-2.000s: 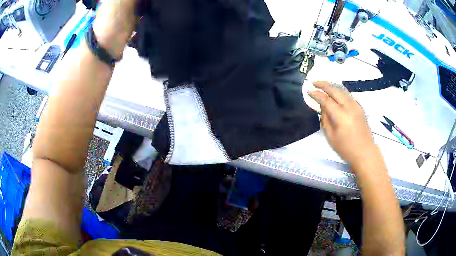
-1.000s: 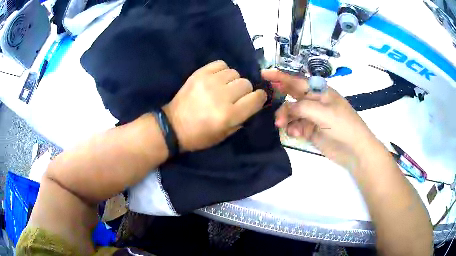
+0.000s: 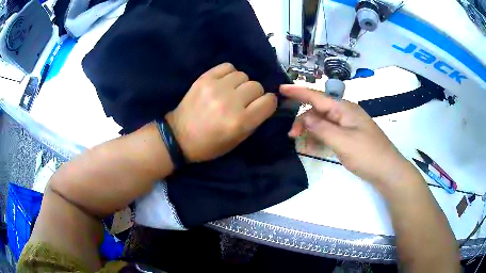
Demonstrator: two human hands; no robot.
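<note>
The black garment piece [image 3: 176, 48] lies spread over the table left of the needle area. Pale lining [image 3: 157, 209] with an overlocked edge shows under its lower left corner. My left hand [image 3: 226, 114] lies on the black fabric with its fingers curled, gripping or pressing it near its right edge. My right hand [image 3: 341, 128] is at that edge, index finger touching the fabric just below the presser foot area [image 3: 305, 69], the other fingers loosely bent. Whether the right hand pinches any fabric is hidden. No pale disc shows.
The white sewing machine [image 3: 426, 58] stands at the right, with a curved black strip [image 3: 397, 102] under its arm. Thread snips [image 3: 436, 171] lie on the right. A measuring tape strip [image 3: 298, 238] runs along the front edge. A blue crate [image 3: 24, 213] is at lower left, grey fabric [image 3: 96, 18] upper left.
Since the earliest frame, my left hand has come down from the upper left onto the fabric. The white disc has left my right hand, and the fabric was shifted. Over the last second little moved.
</note>
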